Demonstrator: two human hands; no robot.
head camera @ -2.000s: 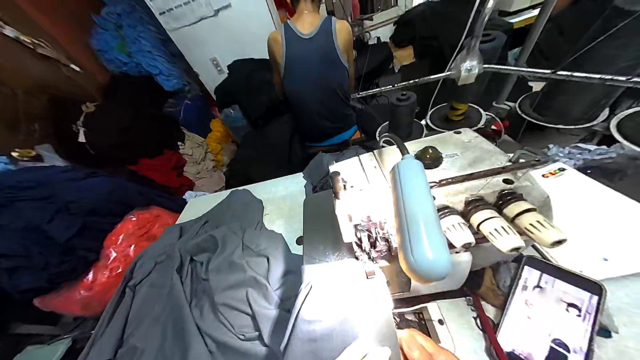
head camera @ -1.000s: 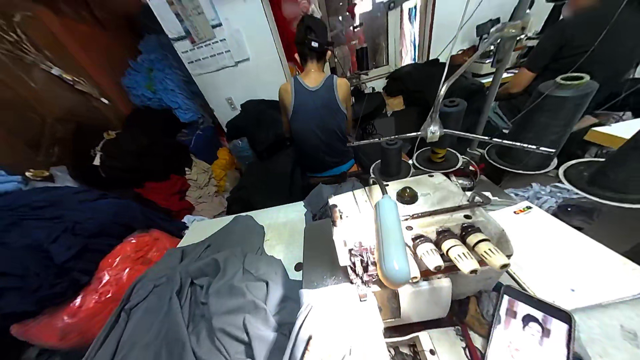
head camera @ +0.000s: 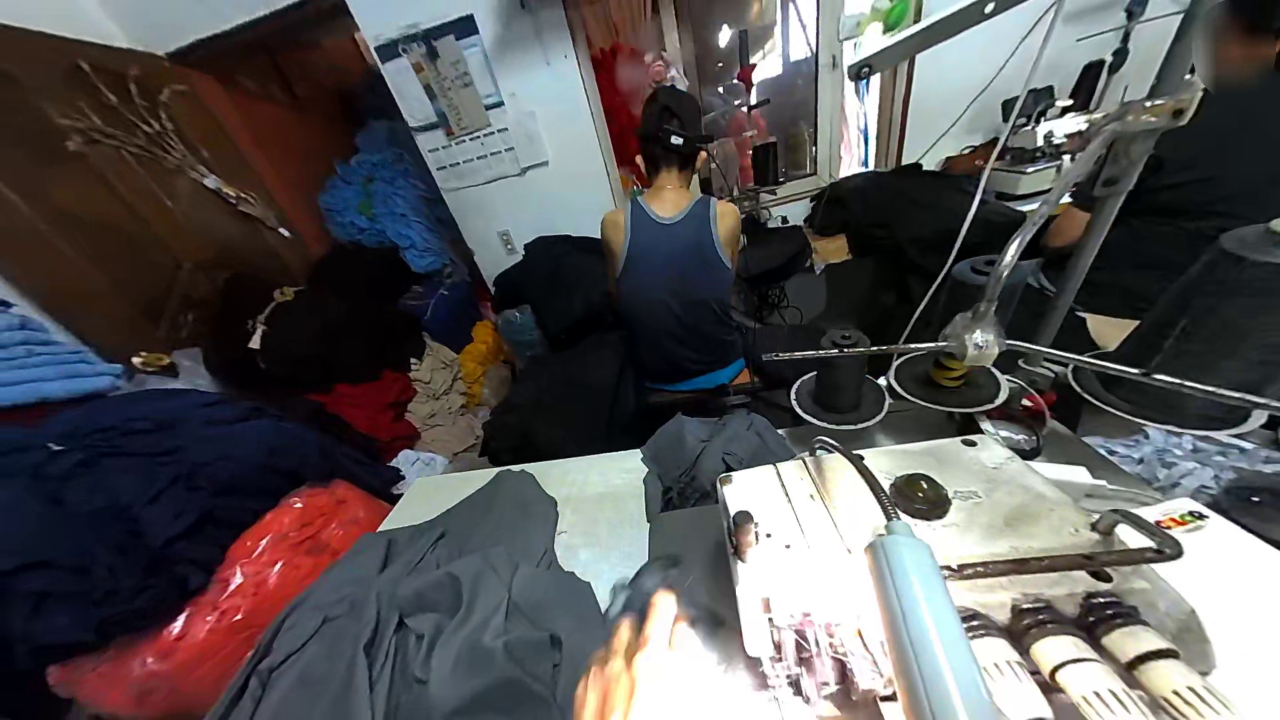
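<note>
My left hand (head camera: 640,665), blurred and partly washed out by bright light, is low at the centre, just left of the sewing machine's needle area. A blurred dark piece, seemingly cloth (head camera: 645,590), is at its fingertips; whether the fingers grip it cannot be told. Left of the hand, a grey garment (head camera: 450,610) lies rumpled over the pale worktable (head camera: 600,510). The overlock sewing machine (head camera: 800,580) stands to the right, with a light-blue lamp (head camera: 925,620) over its front and several cream tension dials (head camera: 1075,665). My right hand is out of view.
Dark grey cloth (head camera: 710,455) lies behind the machine. Thread cones (head camera: 843,375) and a metal thread stand (head camera: 975,335) are behind it. A red plastic bag (head camera: 250,590) and navy cloth (head camera: 130,500) are at left. A person (head camera: 675,270) sits ahead; another (head camera: 1180,190) is at right.
My left hand has come into view beside the machine, with the dark piece at its fingertips. The phone seen earlier at right is out of frame. The view has tilted up.
</note>
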